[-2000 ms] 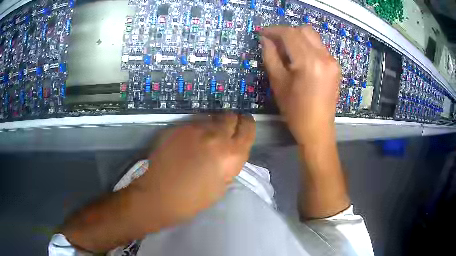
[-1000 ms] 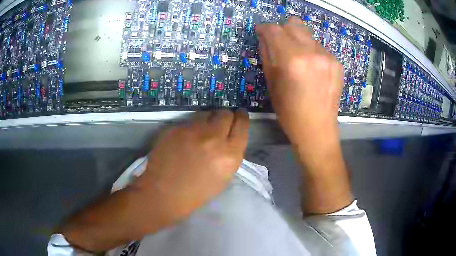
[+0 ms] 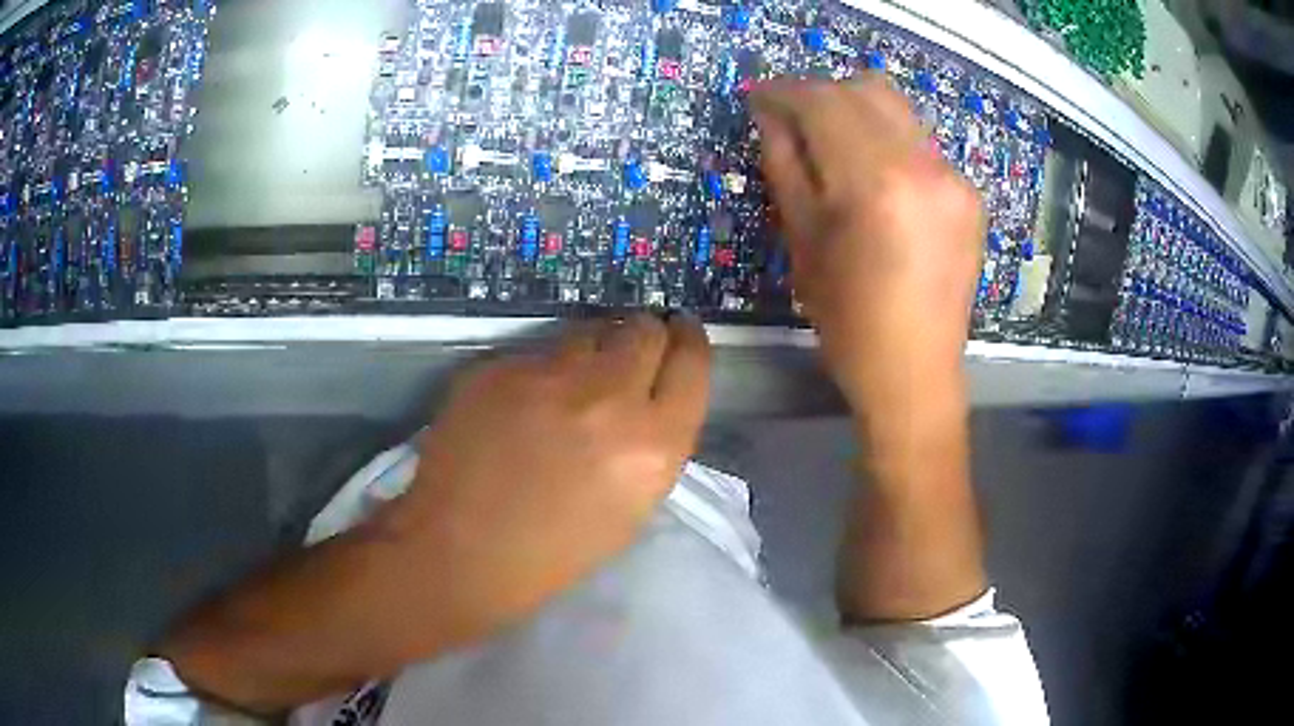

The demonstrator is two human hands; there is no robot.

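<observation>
A circuit board panel (image 3: 497, 199) with rows of blue, red and white parts lies in front of me. My right hand (image 3: 873, 199) is over its right part, with thumb and fingertips close together near the board's upper middle. Whether a small part sits between them cannot be seen. My left hand (image 3: 582, 440) is at the near rail (image 3: 355, 331), back upward, fingers curled over the panel's near edge. Its palm is hidden, so I cannot tell what it holds.
A plain silvery plate (image 3: 284, 128) lies left of the panel, with another populated panel (image 3: 85, 185) beyond it. More boards (image 3: 1185, 263) lie at the far right. A green pile (image 3: 1100, 31) lies beyond the far rail. A blue object (image 3: 1093, 426) shows at the lower right.
The middle panel and its parts have shifted slightly right in view. My right hand has stayed over the panel with small finger movements. My left hand remains at the near rail.
</observation>
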